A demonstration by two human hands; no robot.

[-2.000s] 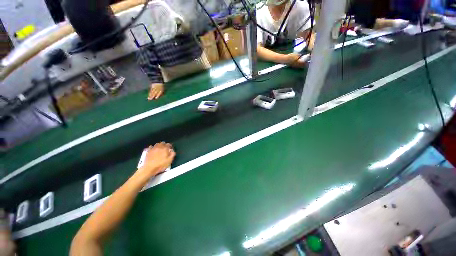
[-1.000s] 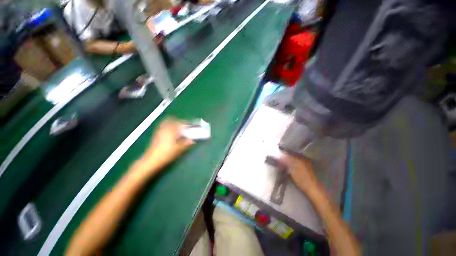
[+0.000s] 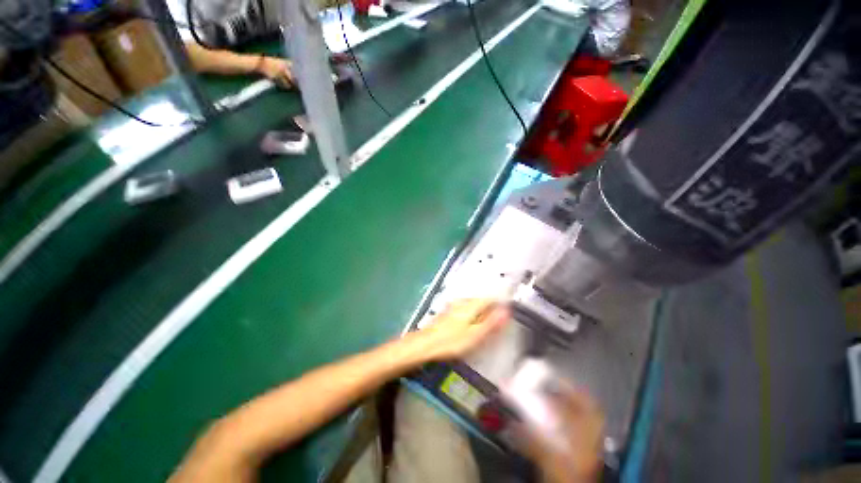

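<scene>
A white plastic housing (image 3: pixel 549 309) sits in the dark welding fixture on the machine's base plate (image 3: pixel 500 247), below the horn. My left hand (image 3: pixel 469 325) reaches over the plate with its fingertips at the left end of this housing; whether it still grips it cannot be told. My right hand (image 3: pixel 572 436), blurred, holds another white housing (image 3: pixel 534 391) in front of the fixture, over the front edge of the base.
The large black cylinder (image 3: pixel 727 160) hangs above the fixture. Several housings lie on the dark belt (image 3: pixel 255 186). A metal post (image 3: pixel 317 104) stands at the white rail. A red stool (image 3: pixel 578 118) stands behind the machine. Another person's arm (image 3: pixel 231 64) is across the belt.
My left hand has moved right with its housing, from over the green worktop to the fixture. My right hand has drawn back towards me and now holds a housing.
</scene>
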